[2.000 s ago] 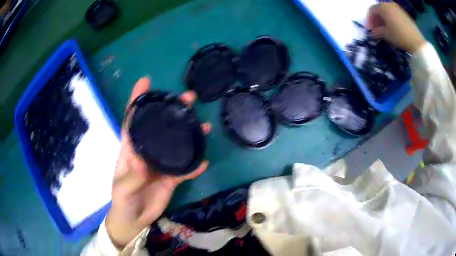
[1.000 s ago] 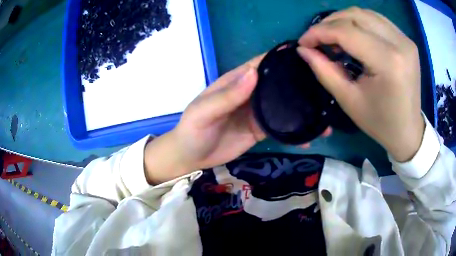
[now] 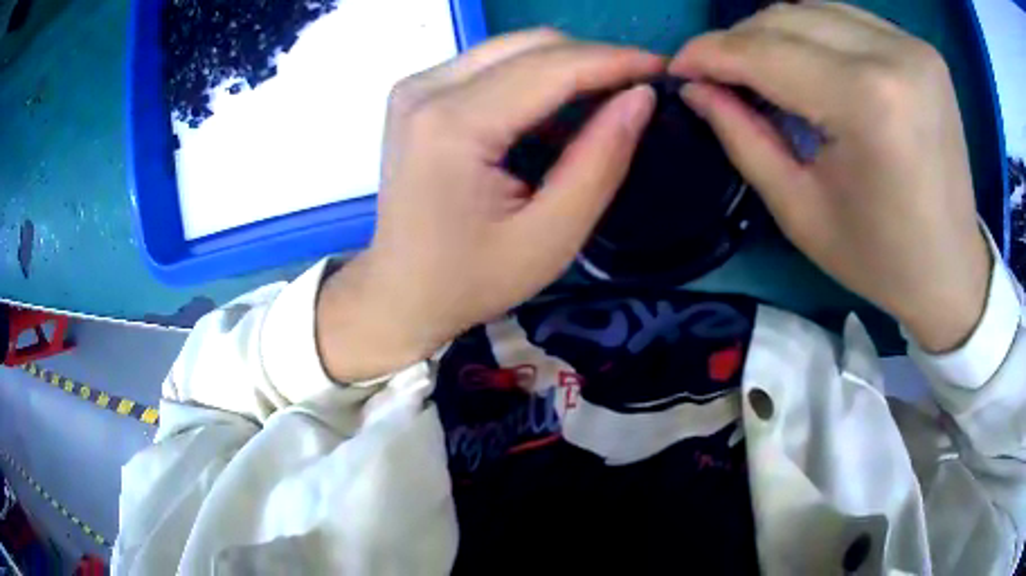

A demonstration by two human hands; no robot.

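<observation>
A round black case [image 3: 669, 208] is between my hands in front of my chest, its far rim under my fingertips. My left hand [image 3: 495, 169] pinches the far rim with thumb and forefinger from the left. My right hand [image 3: 838, 146] pinches the same rim from the right, its fingertips almost touching the left ones. Any small part between the fingertips is hidden by them. Both hands cover the sides of the case.
The left blue tray [image 3: 264, 242] holds a heap of tiny black pieces [image 3: 231, 51] at its far end. The right tray [image 3: 981, 68] is cut off by the picture's edge. The green bench's near edge runs in front of my body. Striped tape lies on the floor at lower left.
My right hand left the right tray and came to the case. My left hand has since moved from the case's left side up to its far rim. The view has swung round.
</observation>
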